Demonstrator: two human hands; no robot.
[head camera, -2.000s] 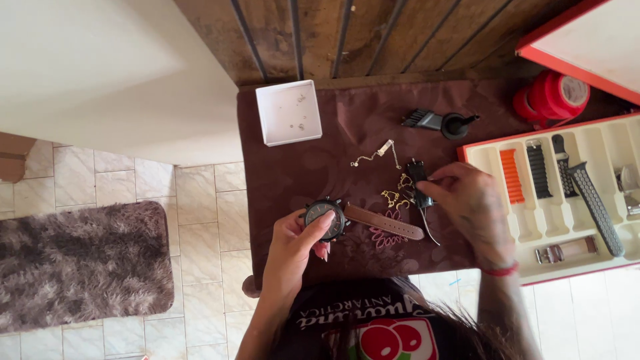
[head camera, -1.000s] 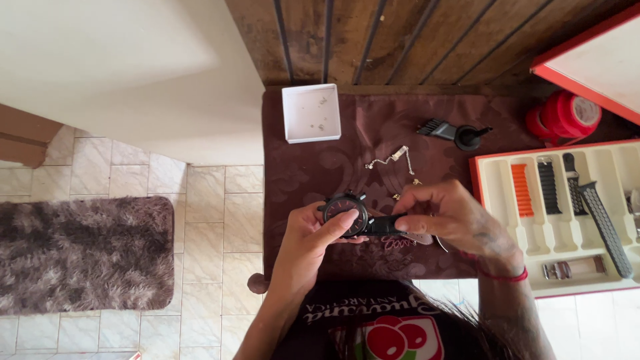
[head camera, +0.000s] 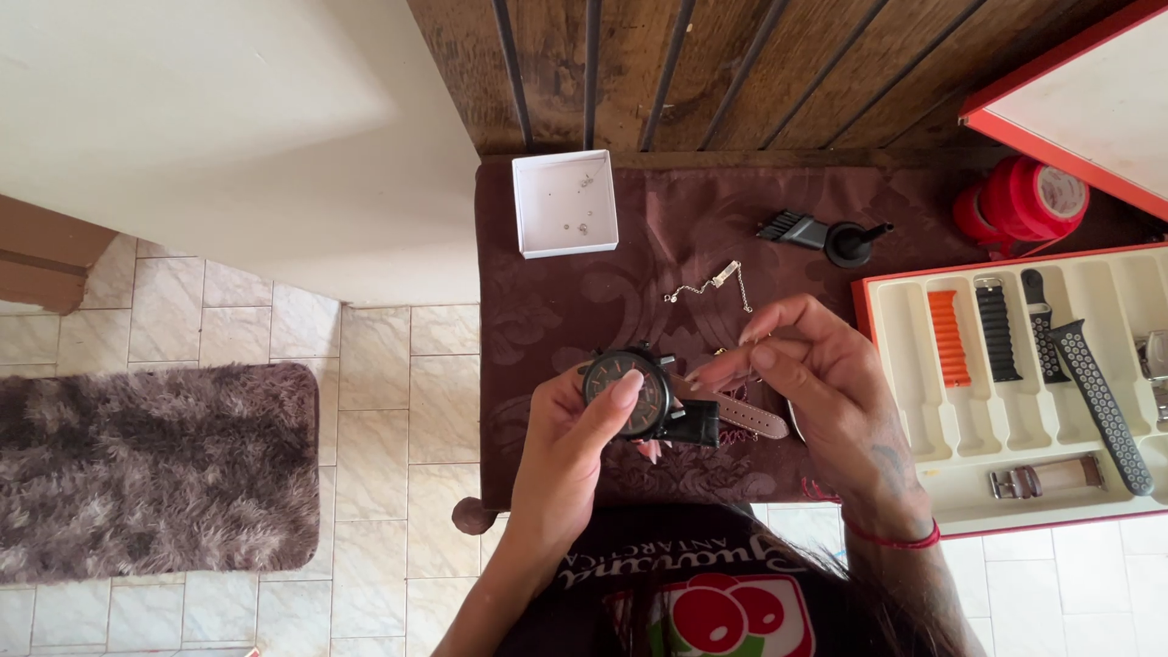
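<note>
My left hand (head camera: 579, 438) holds a dark round wristwatch case (head camera: 630, 392), its thumb across the dial. A short black strap piece (head camera: 693, 424) lies against the case's right side. Beside it a brown leather strap (head camera: 753, 416) with holes extends over the cloth, partly hidden by my fingers. My right hand (head camera: 812, 374) is raised just right of the watch, with thumb and fingertips close together; whether something small is between them cannot be told. A silver chain bracelet (head camera: 727, 274) lies above the hands. Other jewellery beneath the right hand is mostly hidden.
On the brown tablecloth (head camera: 566, 319) stand a white box (head camera: 566, 205) with tiny pieces, a black brush (head camera: 792, 226), a black round-based tool (head camera: 849, 245) and a red container (head camera: 1022, 205) with a tape roll. At right, a red-edged tray (head camera: 931, 447) holds several watch straps.
Two seconds ago my right hand held a black strap piece over the jewellery; one second ago it was at the watch with it. Now the hand has moved off, and the black strap rests by the case.
</note>
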